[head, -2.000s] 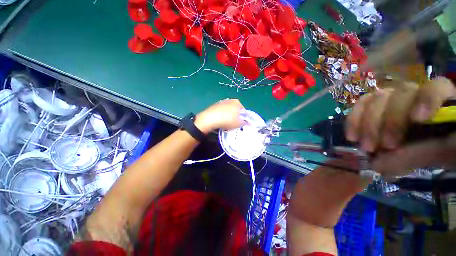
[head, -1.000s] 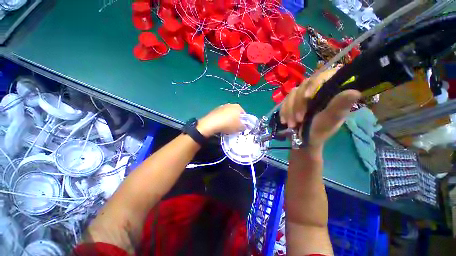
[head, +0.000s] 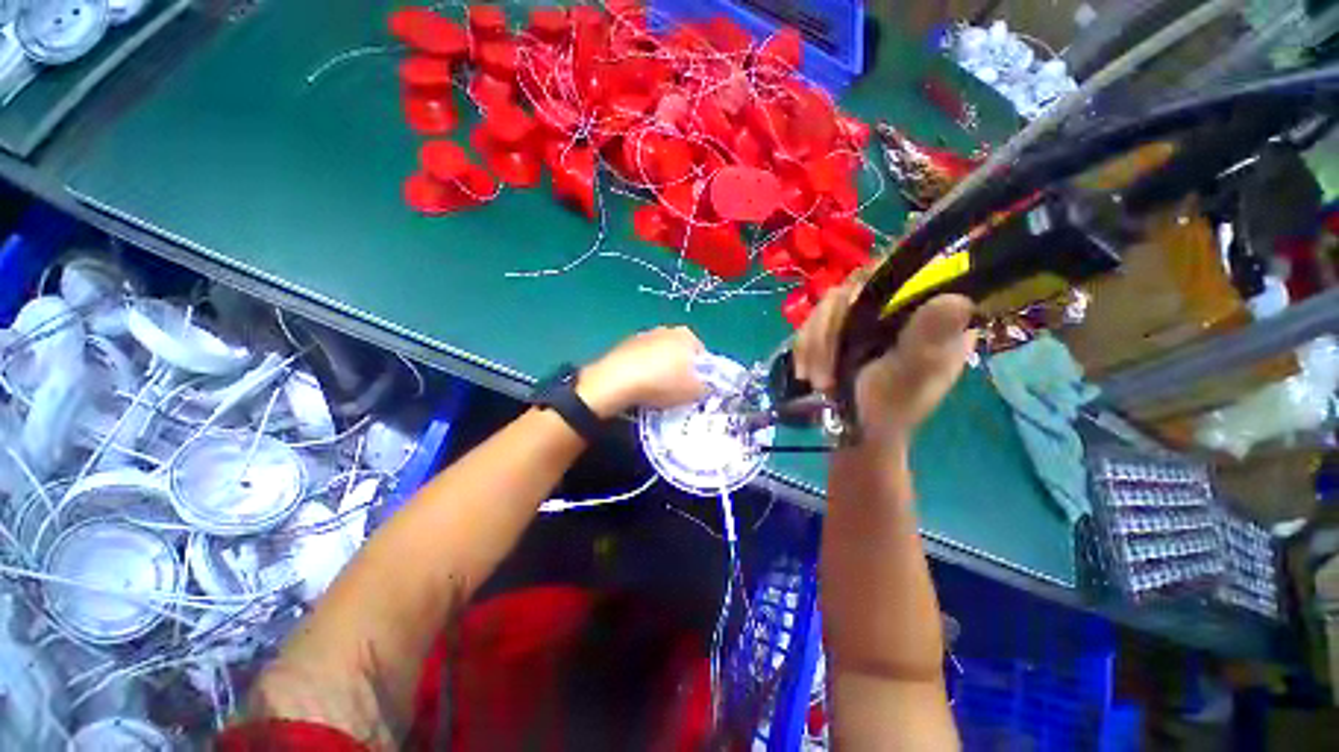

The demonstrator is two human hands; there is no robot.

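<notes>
A round white housing (head: 702,448) is held over the bench's front edge, with white cables hanging down from it. My left hand (head: 657,370), with a black wristband, grips the housing's upper left rim. My right hand (head: 896,360) is closed around the black and yellow power screwdriver (head: 1013,265). The driver's silvery nose meets the right side of the housing. The exact contact at its tip is too blurred to tell.
Red discs (head: 746,191) with thin wires are heaped on the green bench (head: 279,243). A blue crate of white housings (head: 235,481) is at lower left. A grey-green cloth (head: 1046,411) and a parts tray (head: 1160,514) lie at right. A hose arches overhead.
From two seconds ago, my right hand has brought the screwdriver left to the housing. Since one second ago, it has moved slightly further left and the driver's body sits lower. My left hand keeps its grip.
</notes>
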